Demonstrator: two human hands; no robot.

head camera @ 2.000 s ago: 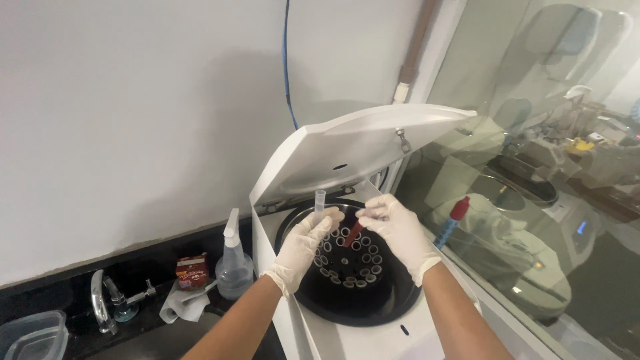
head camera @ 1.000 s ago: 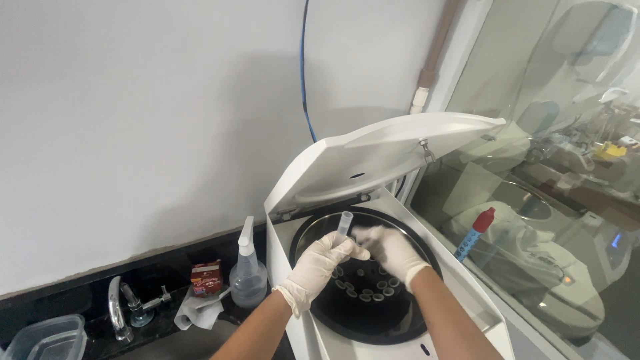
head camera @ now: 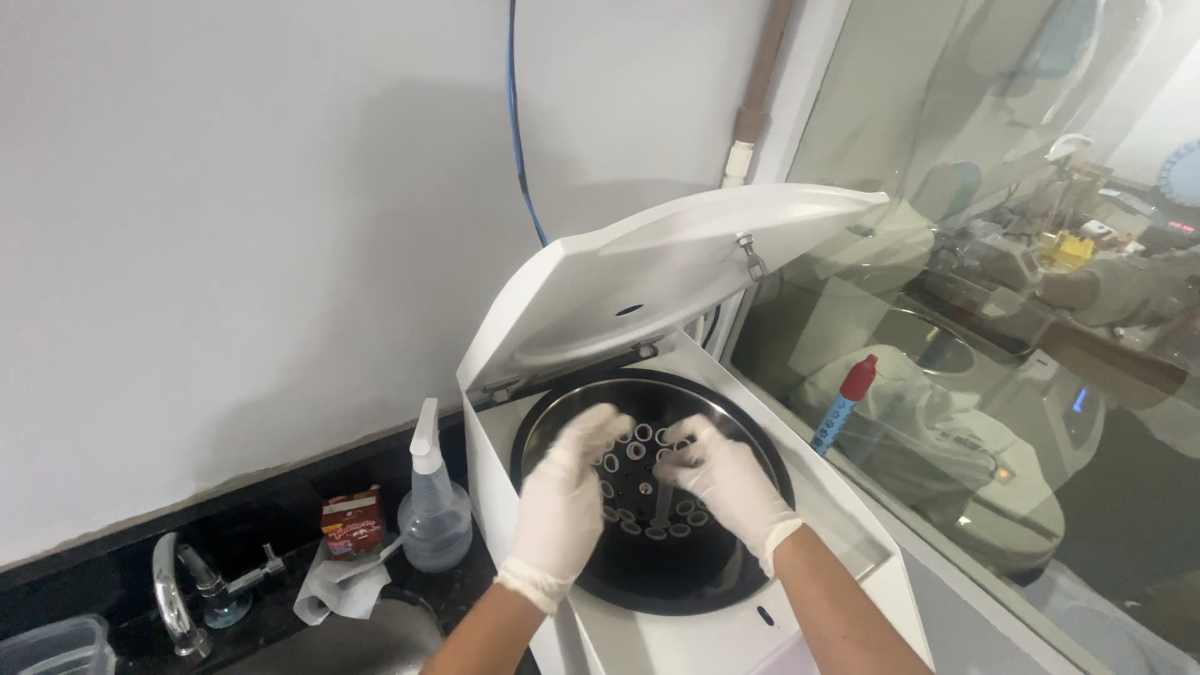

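A white centrifuge (head camera: 844, 553) stands with its lid (head camera: 647, 272) raised. Inside the dark round bowl, a rotor (head camera: 645, 488) carries a ring of pale tube sleeves. Both hands wear whitish gloves. My left hand (head camera: 567, 497) is over the left side of the rotor, fingers bent and slightly blurred, with nothing visible in them. My right hand (head camera: 717, 469) is over the rotor's right side, its fingertips on the upper end of a clear tube (head camera: 664, 502) that points down toward the sleeves. One sleeve near the top holds something reddish.
Left of the centrifuge are a plastic spray bottle (head camera: 434, 516), a small red box (head camera: 353, 523), crumpled paper (head camera: 342, 586), a chrome faucet (head camera: 172, 595) and a clear container (head camera: 61, 647). At right, a red-capped blue marker (head camera: 846, 403) stands by the glass partition (head camera: 947, 187), which shows equipment and a person's arm.
The clear tube held upright in my left hand earlier is no longer there; a clear tube now hangs from my right fingers. My hands have moved apart, and the red-capped tube seen in my right hand is gone.
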